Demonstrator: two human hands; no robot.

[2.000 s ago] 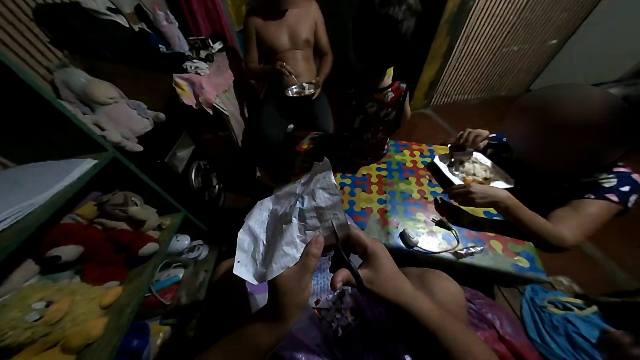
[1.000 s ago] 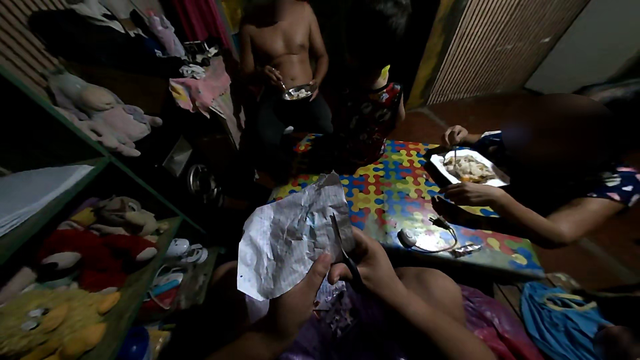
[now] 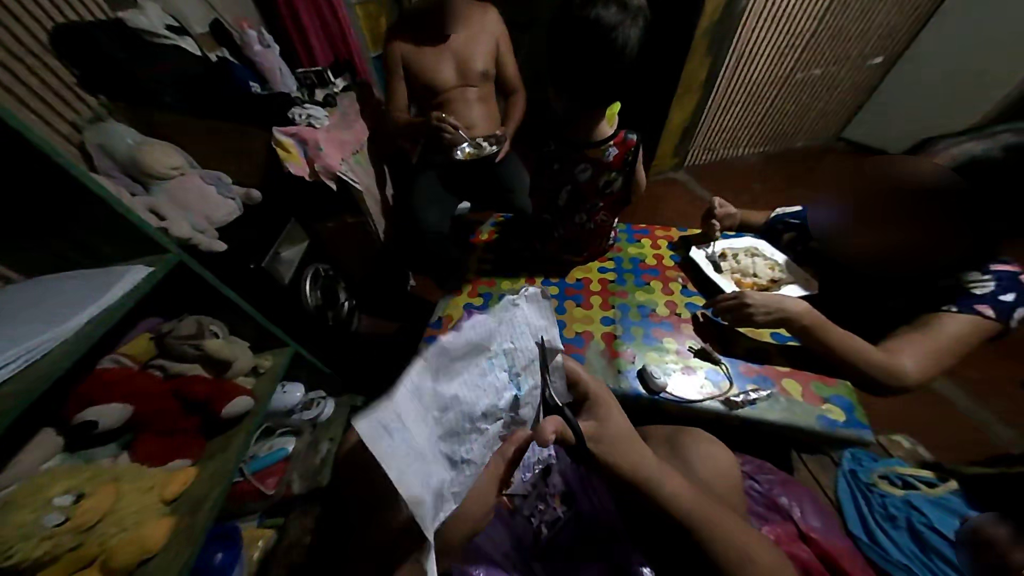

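Note:
My left hand (image 3: pixel 490 488) holds a large, creased sheet of printed paper (image 3: pixel 448 408) by its lower right part. In my right hand (image 3: pixel 596 412) is a pair of scissors (image 3: pixel 547 384) with dark handles, its blades pointing up at the paper's right side. A narrow part of the sheet shows to the right of the blades. Below both hands, small paper scraps (image 3: pixel 544 500) lie on purple plastic (image 3: pixel 512 548) over my lap.
Beyond my hands stands a low table with a puzzle-pattern cover (image 3: pixel 588 308), bearing a corded device (image 3: pixel 654 379). One person eats from a white tray (image 3: pixel 752 268) at right; another holds a metal bowl (image 3: pixel 480 147). Shelves with stuffed toys (image 3: pixel 152 400) stand at left.
The paper has turned and now hangs lower towards the left. The scissor blades, more apart one second ago, are closer together and more upright.

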